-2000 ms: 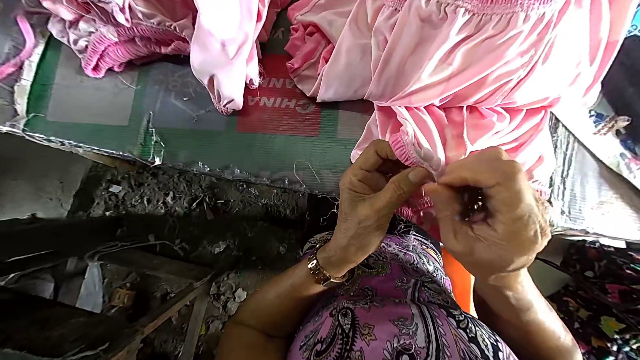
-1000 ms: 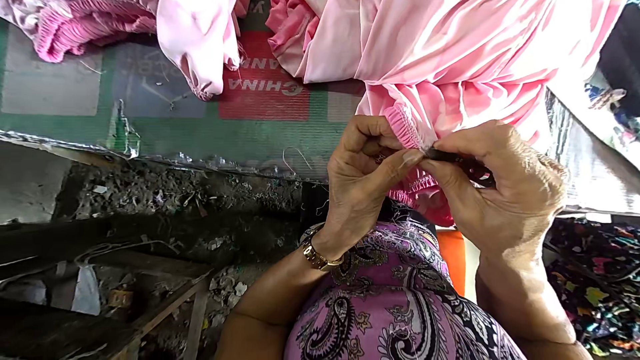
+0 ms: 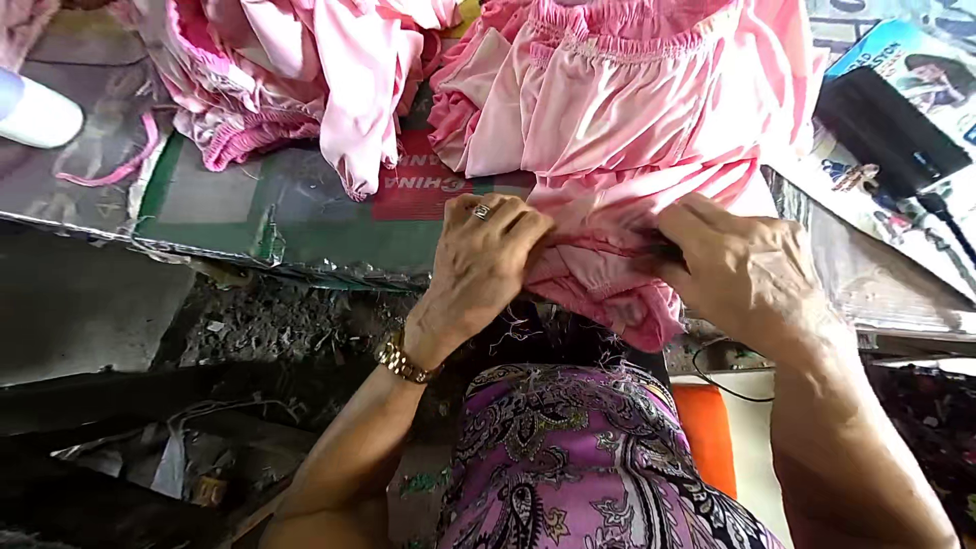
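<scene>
A pink garment (image 3: 618, 114) with gathered elastic edges lies across the table, its lower part hanging over the front edge toward my lap. My left hand (image 3: 492, 259) grips the left side of that lower part, fingers curled into the cloth. On the right side, my right hand (image 3: 736, 267) pinches the same cloth between thumb and fingers. Something small and dark shows between those fingertips, too blurred to name. Loose threads hang below the cloth. More pink cloth (image 3: 267, 84) lies heaped to the left.
The table's front edge (image 3: 343, 274) is covered in worn printed sheeting. A pink strip (image 3: 126, 164) and a white rounded object (image 3: 38, 110) lie at the left. At the right, a black box-shaped device (image 3: 888, 130) with a cable rests on a printed sheet.
My hands were close together at a small gathered edge; now they are apart, each on the garment's lower part. The view has shifted, showing more of the table.
</scene>
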